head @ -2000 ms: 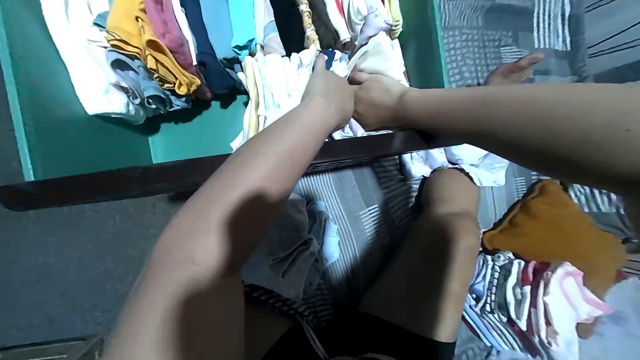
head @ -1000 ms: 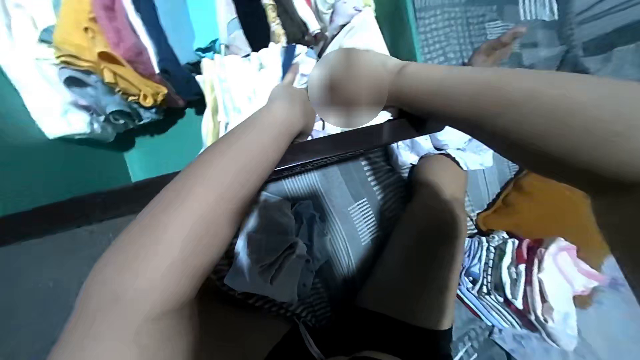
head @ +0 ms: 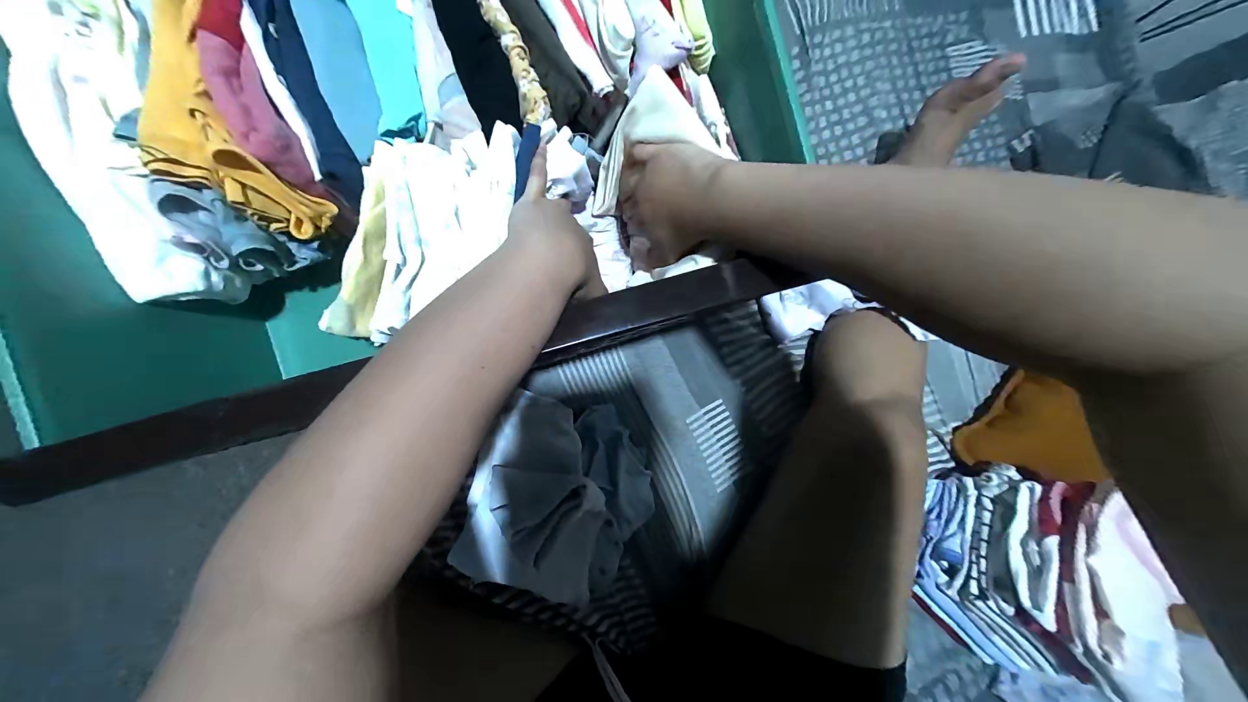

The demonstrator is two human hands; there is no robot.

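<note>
An open green drawer [head: 117, 361] with a dark front edge holds rows of folded clothes. My left hand [head: 551, 229] is among the white folded clothes [head: 439, 210], its index finger against a dark blue cloth [head: 526, 161]; whether it grips anything is hidden. To its right, my right hand [head: 673, 200] has its fingers closed on a cream folded cloth [head: 663, 117], which stands upright near the drawer's right wall. Mustard folded clothes [head: 180, 117] and a white garment [head: 73, 146] lie at the drawer's left.
Grey crumpled cloth [head: 556, 497] lies between my legs on patterned bedding [head: 673, 419]. On the right are a row of folded clothes [head: 1033, 556] and a mustard cloth [head: 1033, 424]. A foot [head: 955, 112] rests beyond my right forearm. The drawer's dark front edge [head: 224, 419] crosses below my hands.
My hands, close together in both earlier frames, are now apart. The cream cloth now stands up in my right hand.
</note>
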